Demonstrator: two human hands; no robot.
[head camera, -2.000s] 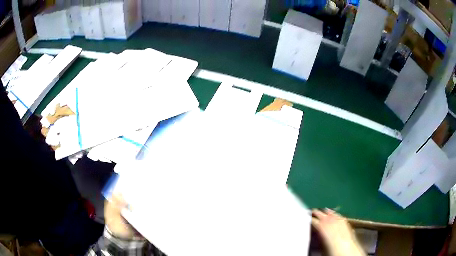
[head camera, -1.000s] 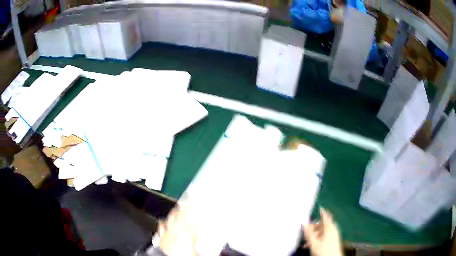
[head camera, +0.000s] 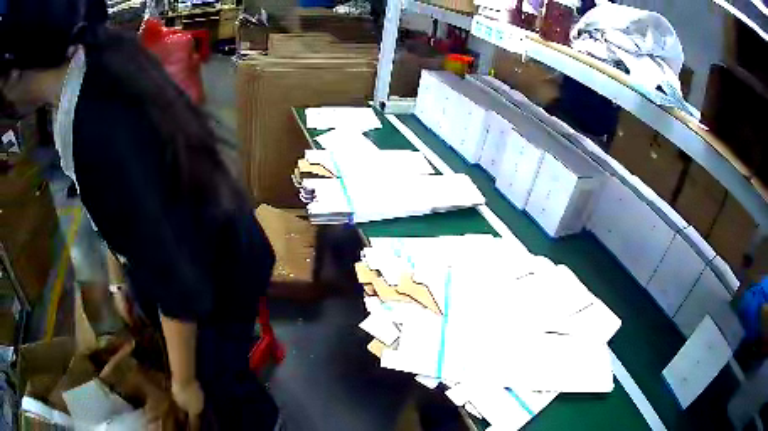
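Observation:
Neither of my hands is in the picture. Nearest in front of me, a pile of flat white carton blanks (head camera: 522, 328) lies fanned out on the green-topped table (head camera: 421, 223). A blue line crosses the blanks near their left end, and brown inner board shows at the notched flaps. A second stack of white blanks (head camera: 404, 192) lies farther along the table.
A person in dark clothes (head camera: 168, 194) stands at left, beside an open scrap carton (head camera: 50, 362). A red stool (head camera: 267, 345) is partly hidden behind them. White cartons (head camera: 526, 172) line the table's far side under a metal-framed shelf (head camera: 589, 76). Large brown cartons (head camera: 295, 126) stand behind.
The view has swung to the left. My hands and the blank they held have left the picture. The person at left, the aisle and the shelf now show.

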